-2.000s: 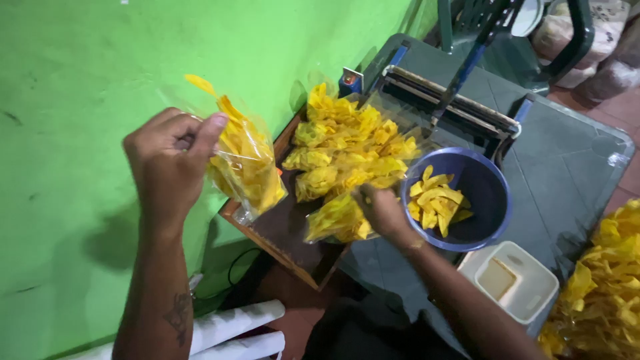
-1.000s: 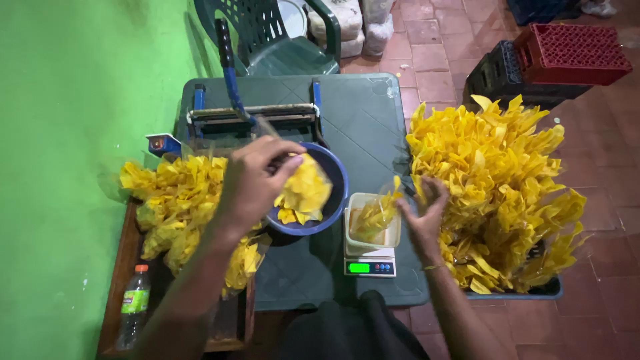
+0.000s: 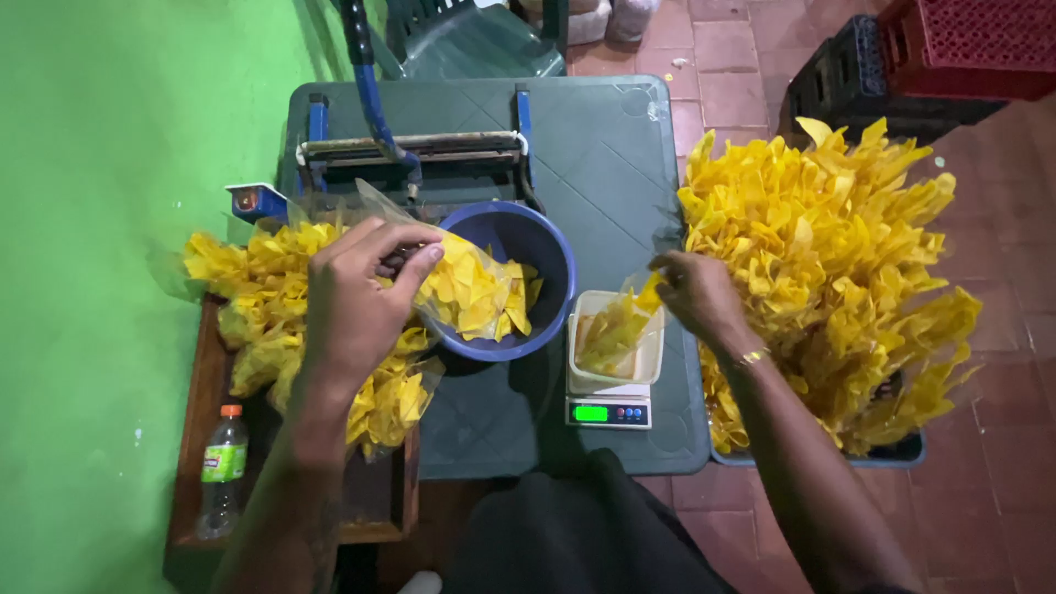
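Note:
My left hand [image 3: 371, 289] pinches the top of a clear plastic bag of yellow chips [image 3: 466, 289] and holds it over the left part of a blue plastic bowl [image 3: 557, 309]. Loose chips lie in the bowl, partly hidden by the bag. My right hand [image 3: 689, 289] grips the top right of another clear bag of chips [image 3: 612, 334], which leans in a white plastic container [image 3: 648, 371]. Under that container is a digital scale [image 3: 608, 412] with a lit green display. Left of the bowl, several filled bags [image 3: 272, 313] are heaped on a wooden tray [image 3: 194, 429].
A bag sealer [image 3: 412, 148] with a blue lever stands at the table's back [image 3: 610, 165]. Many filled bags [image 3: 817, 272] crowd a crate at the right. A plastic bottle [image 3: 223, 470] rests on the tray. Behind are a green chair [image 3: 483, 41] and stacked crates [image 3: 965, 49].
The view has swung right since two seconds ago. My right hand has gone from the heaped bags at the left to the bag in the white container. My left hand's bag is now over the bowl.

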